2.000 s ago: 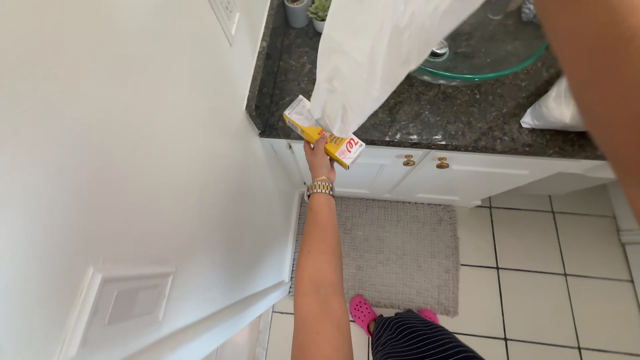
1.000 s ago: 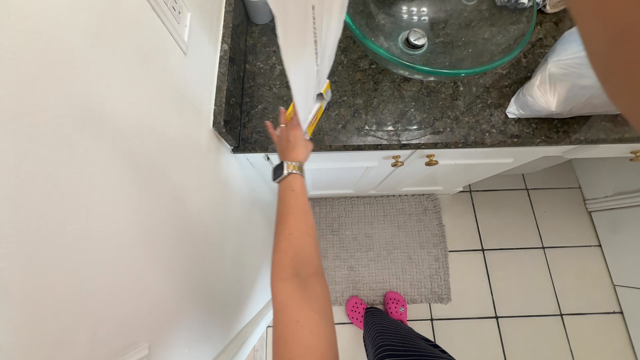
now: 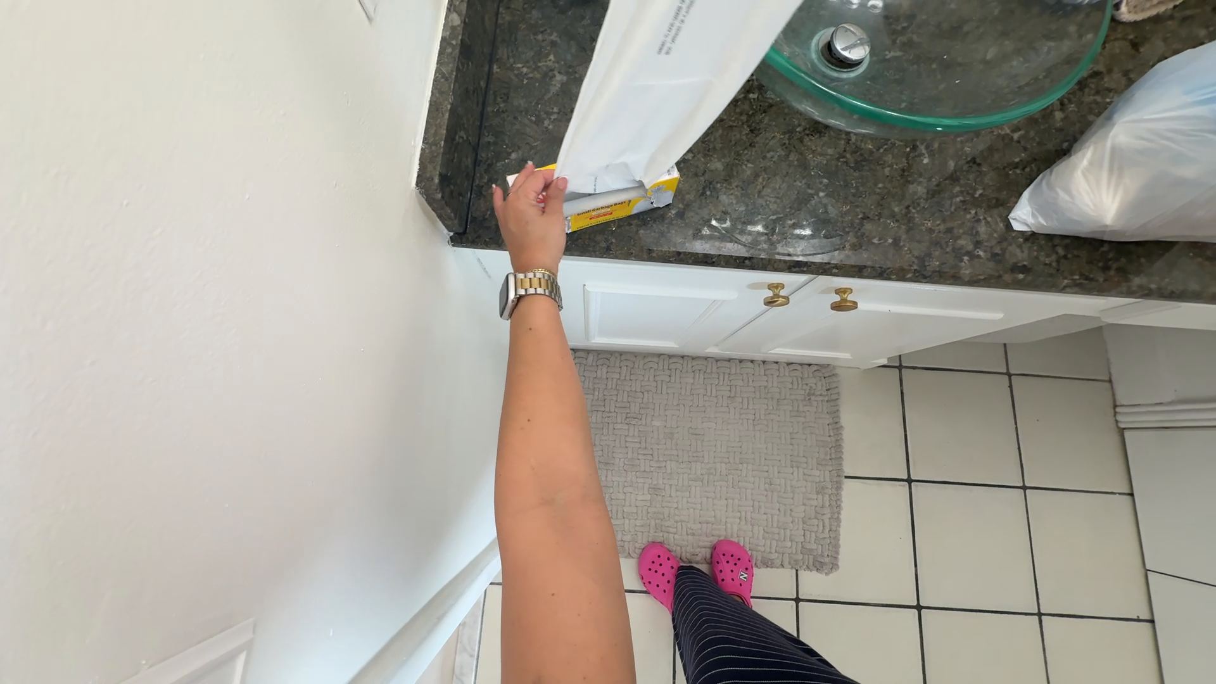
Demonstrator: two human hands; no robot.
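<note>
My left hand [image 3: 532, 214], wearing a watch on its wrist, is at the front left of the dark granite counter. Its thumb and a finger pinch the lower left edge of a long white plastic bag [image 3: 655, 95], which bears small print and runs up out of the top of the view. Under the bag's lower end, a yellow and white cardboard box [image 3: 617, 207] lies on the counter, open, with a white roll partly showing inside. The hand covers the box's left end. My right hand is out of view.
A glass vessel sink [image 3: 936, 122] with a metal drain stands behind the counter's front edge. A filled white plastic bag [image 3: 1130, 161] rests at the right. White cabinet doors with brass knobs [image 3: 776, 295] are below, and a white wall [image 3: 237, 285] is at the left.
The box was held in my left hand off the counter's front edge; now it lies on the counter. The left hand's spread fingers have closed on the bag's edge. The right arm has left the view.
</note>
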